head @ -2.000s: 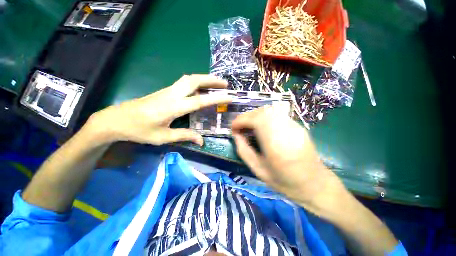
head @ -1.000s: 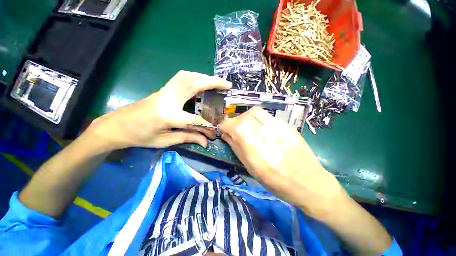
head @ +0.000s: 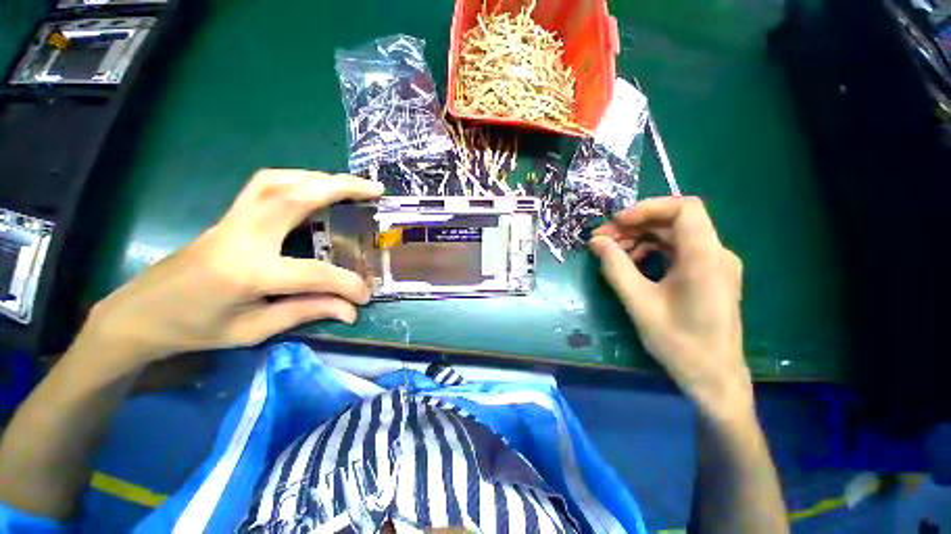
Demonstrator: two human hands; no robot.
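Observation:
A silver-grey phone middle frame (head: 438, 263) lies on the green bench before me, its open back up, with an orange tab and a black strip inside. My left hand (head: 261, 266) grips its left end, thumb on the near edge and index finger at the far edge. My right hand (head: 678, 287) is right of the frame, thumb and index finger close together at the edge of a heap of small dark slivers (head: 563, 214). Whether a sliver is between the fingertips is too small to tell.
A red bin (head: 596, 63) of tan strips stands behind the frame, with strips spilled before it. A clear bag (head: 391, 104) is to its left, a labelled bag (head: 615, 130) and thin white rod (head: 662, 154) to its right. A black tray (head: 63, 136) with phone frames is far left.
My right hand has left the phone frame and moved right to the dark slivers. My left hand still holds the frame, now fully in sight. The whole view has shifted to the right.

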